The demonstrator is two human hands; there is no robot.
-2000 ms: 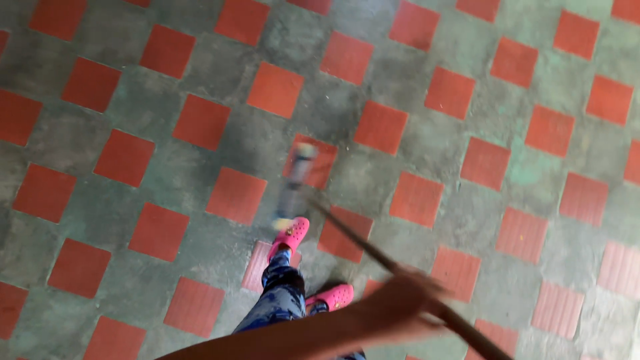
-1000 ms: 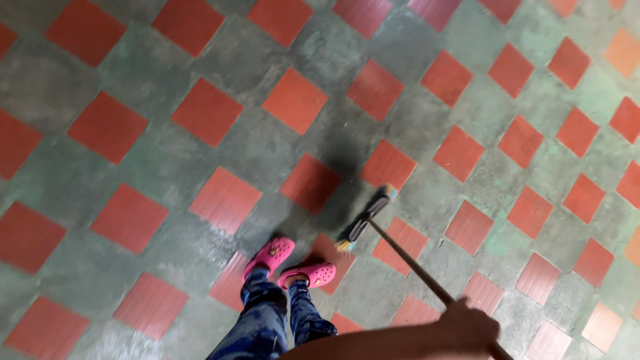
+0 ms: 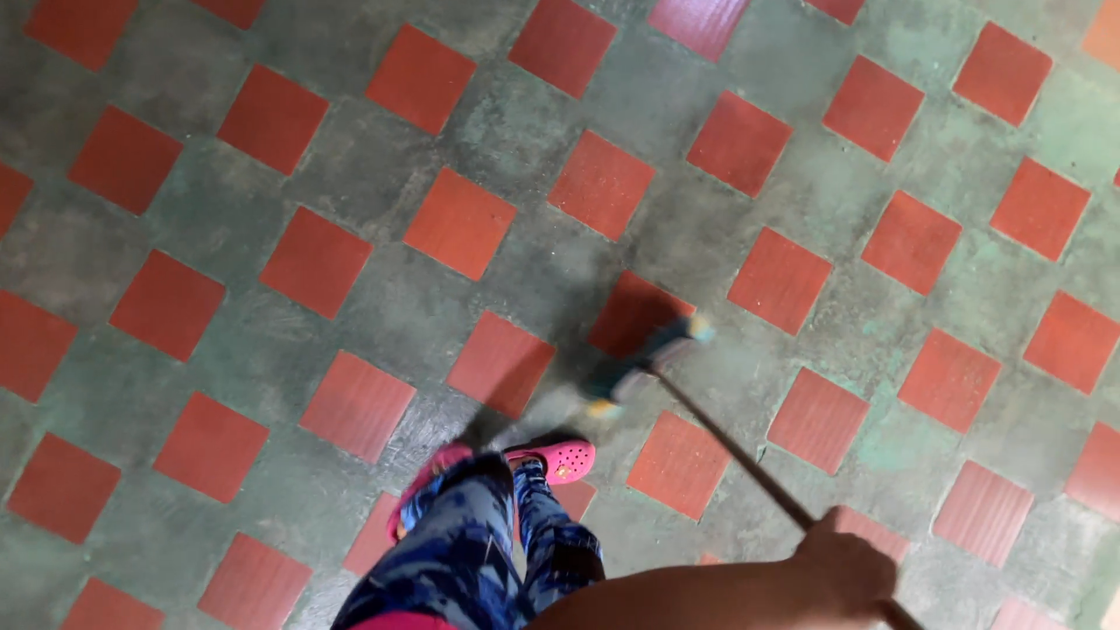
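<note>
My right hand (image 3: 844, 564) is closed around the long brown handle of a broom (image 3: 731, 446) at the lower right. From my fist the handle slants up and left to the broom head (image 3: 643, 366), which is blurred and has yellowish bristles showing at both ends. The head is at the floor, over the edge of a red tile, up and to the right of my feet. A dark shadow lies beside it. My left hand is out of view.
The floor (image 3: 682, 236) has red square tiles set in worn grey-green concrete. My feet, in pink perforated clogs (image 3: 569, 461), stand at the lower middle, below blue patterned trousers (image 3: 455, 551). Small pale specks lie on some tiles.
The broom head was close by my feet in both earlier frames; now it is farther from them, up and to the right. My feet have shifted over the tiles. My right hand still grips the handle.
</note>
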